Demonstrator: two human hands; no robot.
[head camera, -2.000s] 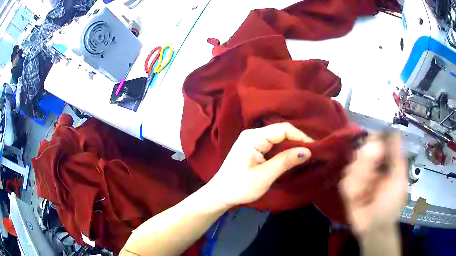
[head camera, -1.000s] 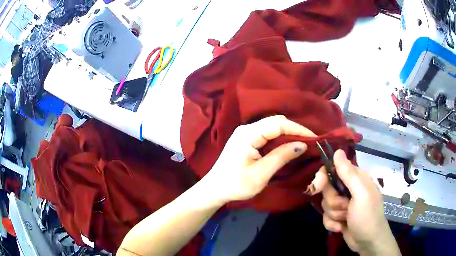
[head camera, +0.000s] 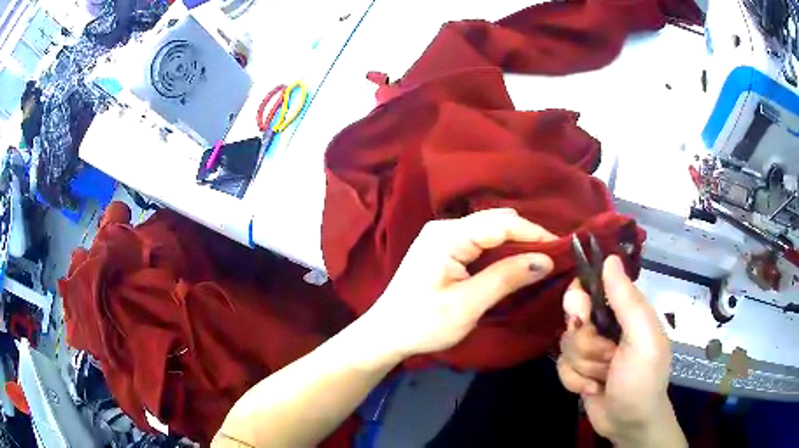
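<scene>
A large dark red knit garment (head camera: 491, 157) lies bunched on the white table in front of me. My left hand (head camera: 464, 280) pinches its folded edge between thumb and fingers. My right hand (head camera: 622, 350) holds small dark thread snips (head camera: 597, 293), blades pointing up and away from me. The blade tips are apart and at the garment edge, just right of my left fingertips. Whether they touch the cloth or a thread, I cannot tell.
Scissors with red and yellow handles (head camera: 282, 108) lie by a black rectangular object (head camera: 233, 164) with a pink stick. A sewing machine (head camera: 745, 131) stands at right, a grey-white machine part (head camera: 188, 74) at upper left. More red cloth (head camera: 175, 315) hangs at lower left.
The right hand, blurred at first, came in with the snips and then moved slightly right along the edge. The left hand keeps its pinch and has shifted slightly right.
</scene>
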